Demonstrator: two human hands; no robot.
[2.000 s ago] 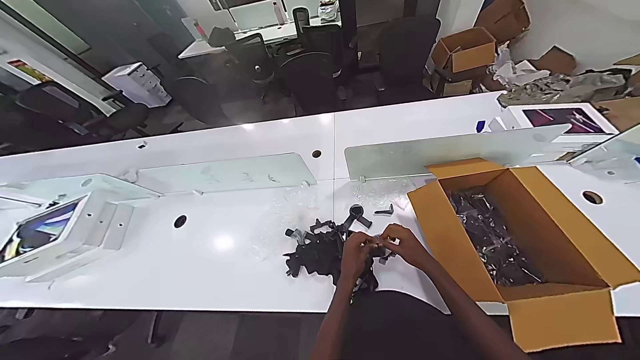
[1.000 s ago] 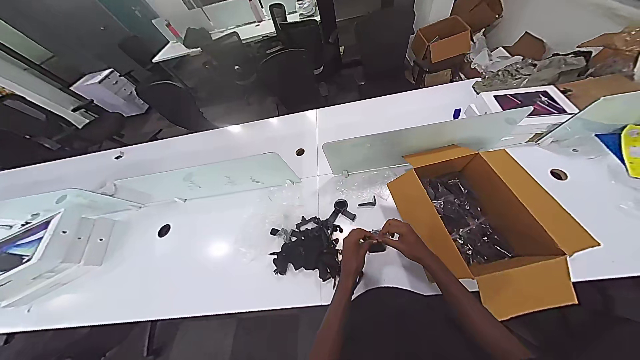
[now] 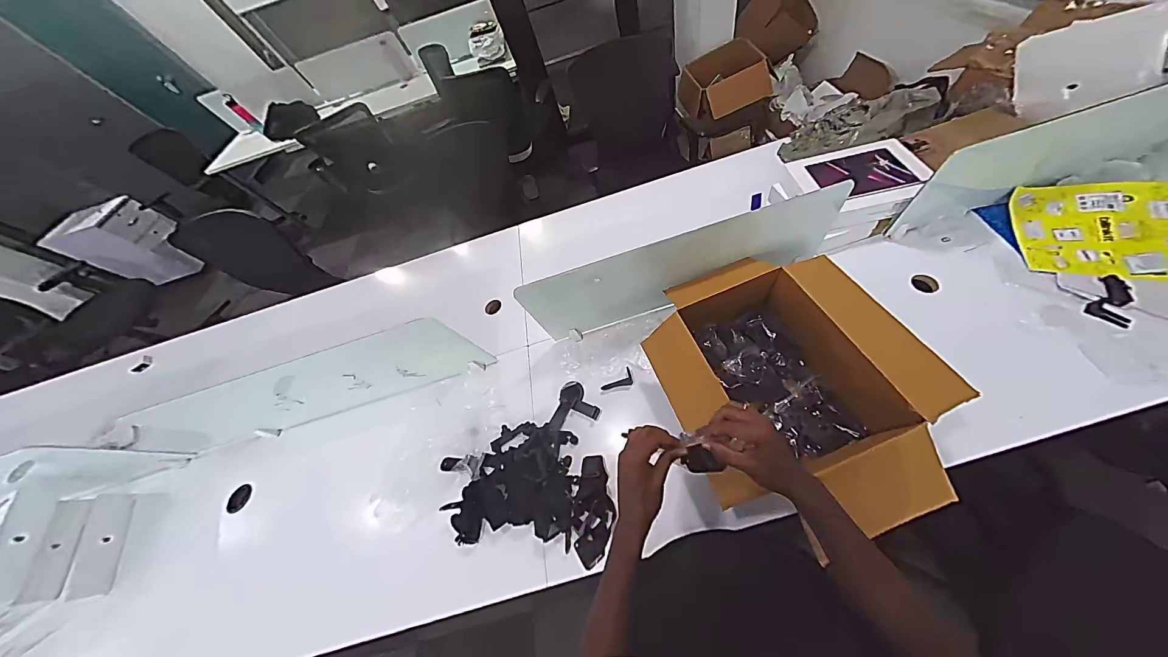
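Observation:
My left hand [image 3: 644, 464] and my right hand [image 3: 750, 445] meet near the desk's front edge. Between their fingers is a small black part [image 3: 701, 459] with clear plastic film on it, which both hands pinch. To the left lies a pile of black plastic parts [image 3: 520, 484]. Behind the pile a black piece with a round end [image 3: 572, 394] and a small black angled piece [image 3: 618, 380] lie on the white desk. An open cardboard box [image 3: 871, 351] stands right beside my right hand. Inside it are many black parts in clear plastic bags [image 3: 762, 365].
Low frosted glass dividers [image 3: 693, 260] run along the desk [image 3: 319, 557]. Loose clear plastic film [image 3: 607, 345] lies behind the pile. At the right are a yellow printed sheet [image 3: 1090, 228] and a cable hole [image 3: 924, 284]. A white box with a dark picture [image 3: 858, 173] stands behind the divider.
Both hands stay together around the small black part, with the clear film now showing at their fingers. The view has turned toward the right.

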